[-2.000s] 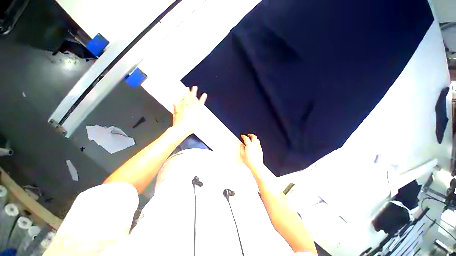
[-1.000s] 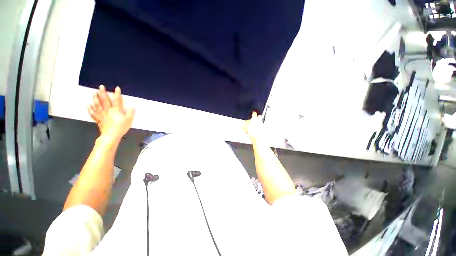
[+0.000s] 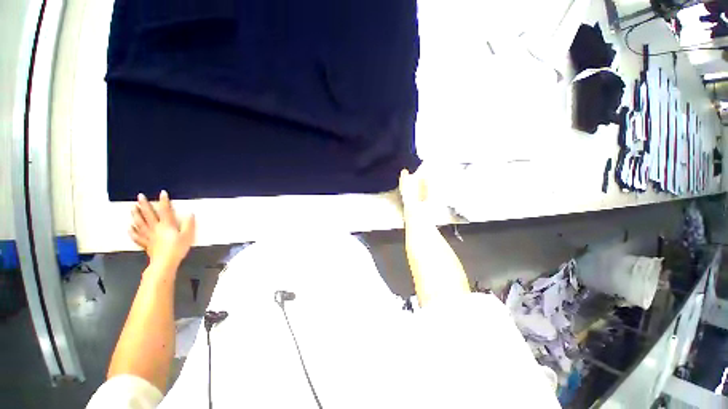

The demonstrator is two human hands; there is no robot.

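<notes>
The navy fabric (image 3: pixel 255 96) lies on the white table (image 3: pixel 263 216), with a long slanting crease across it and small folds near its front right corner. My left hand (image 3: pixel 162 232) is flat with fingers spread on the table edge, its fingertips touching the fabric's front edge near the left corner. My right hand (image 3: pixel 412 188) is at the front right corner of the fabric. Its fingers look bent there and are washed out by glare, so I cannot tell whether they pinch the cloth.
A silver rail (image 3: pixel 32 160) crosses the table at the left. At the right lie a dark bundle with a white band (image 3: pixel 597 100) and rows of cut strips (image 3: pixel 658 132). Scraps (image 3: pixel 551 307) and a whitish bin (image 3: pixel 631 275) stand on the floor.
The view has turned, so the fabric's front edge runs nearly level. The front right corner of the cloth has small folds by my right hand. Both hands remain at the front edge.
</notes>
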